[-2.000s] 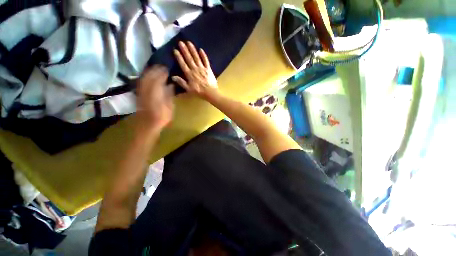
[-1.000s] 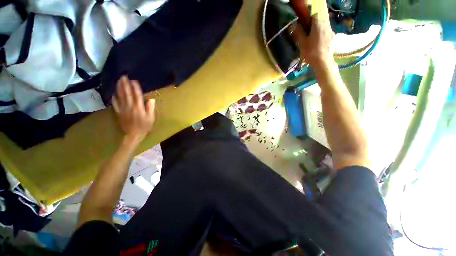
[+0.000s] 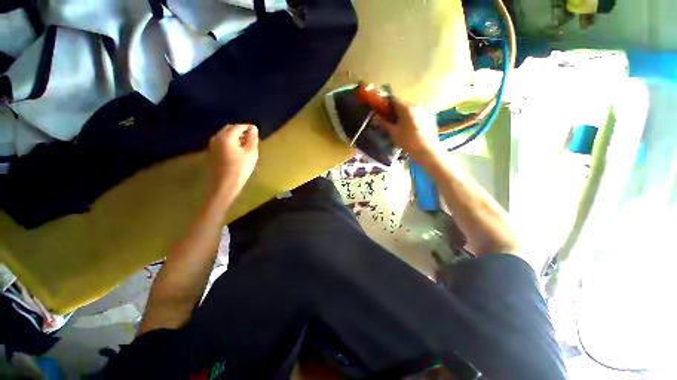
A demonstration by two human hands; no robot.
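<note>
A dark garment [image 3: 245, 82] lies on the yellow ironing table [image 3: 289, 167], its wide dark band along the near side and its pale wrong side [image 3: 78, 63] heaped at the upper left. A small pale mark shows on the band. My right hand [image 3: 412, 130] grips the orange-red handle of the steam iron [image 3: 355, 115], right of the garment near the table's front edge. The iron's pointed end faces left. My left hand [image 3: 236, 152] is at the band's near edge with its fingers curled; whether it pinches the cloth edge is not clear.
A blue hose and brown cord [image 3: 511, 67] curve behind the iron at the right. White surfaces [image 3: 557, 178] stand in bright light further right. My legs [image 3: 297, 260] are below the table's front edge. Dark and white cloth [image 3: 22, 319] lies at the lower left.
My right hand went from the cloth to the iron, then brought it left and toward the near edge. My left hand moved right along the edge and curled. More dark band lies over the pale side.
</note>
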